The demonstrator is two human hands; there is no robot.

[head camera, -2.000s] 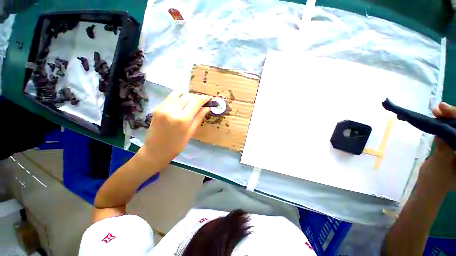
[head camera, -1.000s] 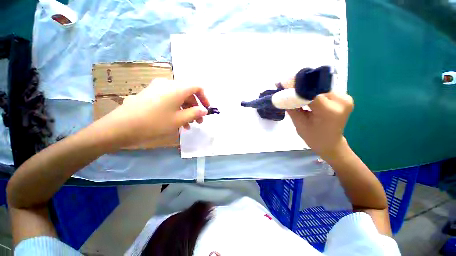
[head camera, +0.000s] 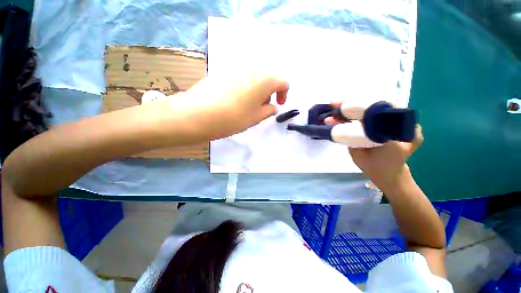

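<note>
My right hand (head camera: 388,154) grips the handheld product (head camera: 349,135), a cream-white body with a thick black end; its narrow black tip points left over the white board (head camera: 297,57). The black holding block (head camera: 321,113) sits on the board, partly hidden behind the product. My left hand (head camera: 251,106) is over the board, left of the tip, with thumb and index finger bent. A small dark plastic part (head camera: 287,116) shows just beyond its fingertips, close to the product's tip. Whether the fingers pinch it cannot be told.
The cardboard pad (head camera: 154,60) with brown spots lies left of the board, and the white dish (head camera: 153,96) on it is partly behind my left forearm. A dark heap of parts (head camera: 28,103) is at the far left. A blue crate (head camera: 360,252) is below the bench.
My left hand has moved from the dish on the cardboard rightward over the board, with the small part. My right hand has brought the product in over the block, and its tip now nears the part.
</note>
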